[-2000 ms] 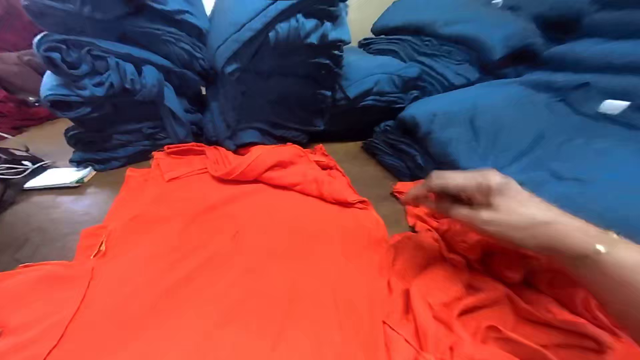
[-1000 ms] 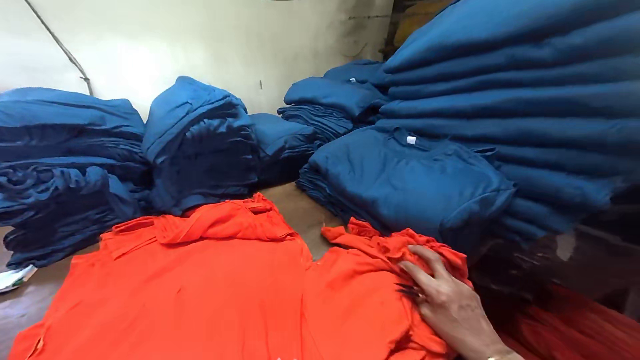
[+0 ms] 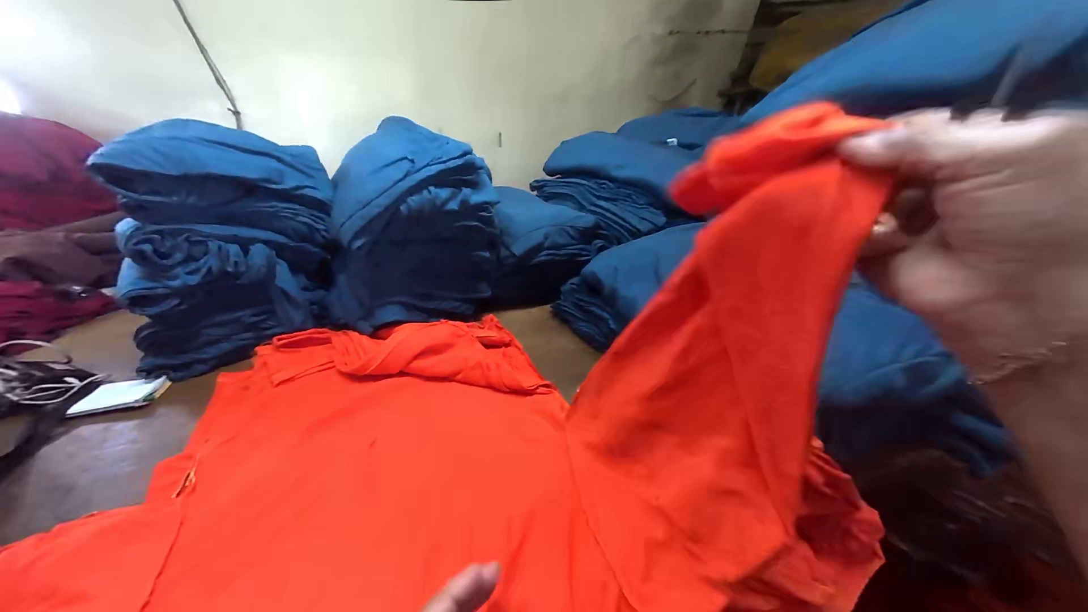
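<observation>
An orange-red fabric garment [image 3: 365, 476] lies spread over the table, its seams and a bunched top edge showing. At the right, my right hand [image 3: 960, 204] pinches a part of this cloth and holds it raised, so that it hangs in a slanting fold down to the rest. The hand is blurred; a thin bracelet is at its wrist, and a dark slim object, too blurred to name, sticks up from it. Of my left hand [image 3: 467, 588] only a fingertip shows at the bottom edge, over the cloth; the rest is out of frame.
Stacks of folded blue garments [image 3: 408, 229] stand behind the orange-red cloth, with more blue piles [image 3: 901, 348] at the right. Maroon fabric [image 3: 51, 170] is heaped at the far left. A notepad [image 3: 119, 396] and white cords [image 3: 51, 382] lie on the brown table [image 3: 102, 459].
My right hand, low on the bunched cloth a second ago, has risen with a part of the cloth in its fingers. A fingertip of my left hand has come into view at the bottom.
</observation>
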